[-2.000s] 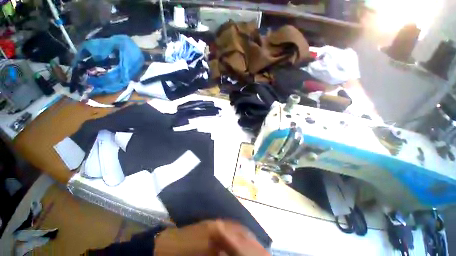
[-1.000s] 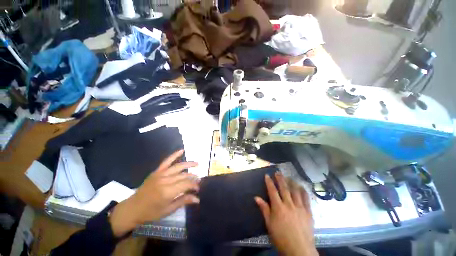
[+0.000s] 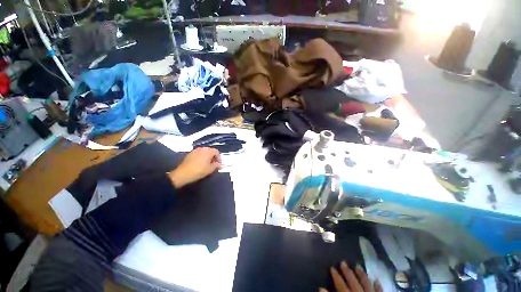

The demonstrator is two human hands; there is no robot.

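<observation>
A black cut panel [image 3: 280, 259] lies flat on the white tabletop, its upper edge at the machine's needle area. My right hand [image 3: 349, 279] rests on its right part, fingers spread, cut off by the bottom edge. My left hand [image 3: 197, 165] is at the pile of narrow black strips [image 3: 220, 141], above the stack of black panels [image 3: 200, 208]; its fingertips are bent and I cannot tell whether they hold a strip. The sewing machine [image 3: 394, 194] stands right of the stack. The needle tip is hidden.
Brown cloth [image 3: 280, 71] and white cloth [image 3: 374, 80] lie at the back. A blue bag [image 3: 117, 97] is at the far left. Black bunched pieces [image 3: 283, 134] lie behind the machine head. Scissors-like black handles [image 3: 412, 278] show under the arm. Dark thread cones [image 3: 457, 50] stand upper right.
My left hand has moved from beside the black panel up and away to the strip pile. My right hand stays on the panel. The camera view has shifted.
</observation>
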